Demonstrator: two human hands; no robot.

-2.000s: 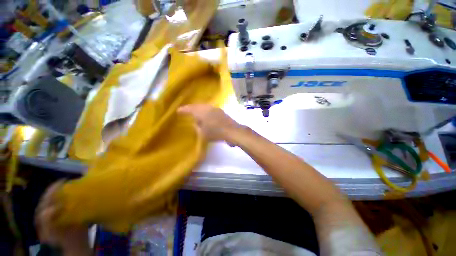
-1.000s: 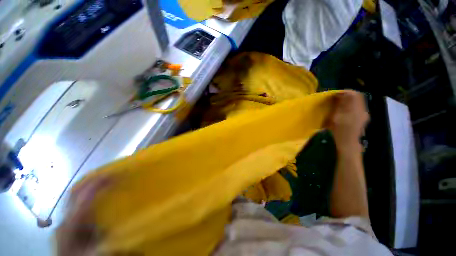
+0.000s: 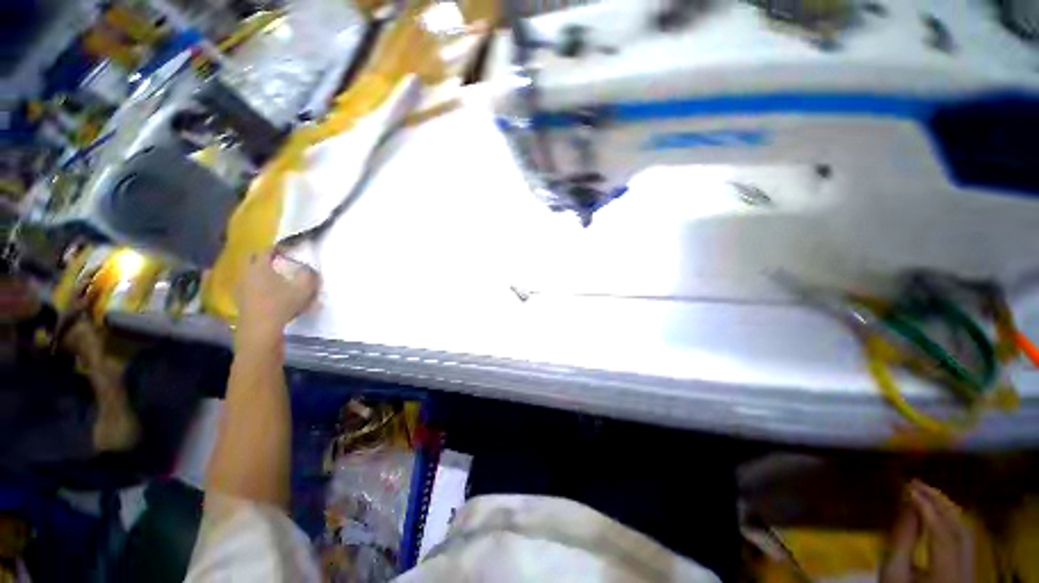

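Note:
Stacked panels, yellow with an off-white layer and a dark edge, lie on the table left of the machine. My left hand is at the near end of this stack, touching it with bent fingers; blur hides whether it pinches a layer. My right hand is low at the right, below the table edge, beside yellow cloth. It is blurred and cut off by the bottom edge, and its grip is unclear. The sewing machine's needle area has no cloth under it.
Scissors with yellow and green handles lie on the table's right, beside an orange stick. The table's front edge runs across the view. A grey machine part stands at the left. Another person's arm shows at the far left.
The view has swung right and back to the machine. The yellow panel that both hands held is no longer between them. My left hand is now at the stack, my right hand low at the right.

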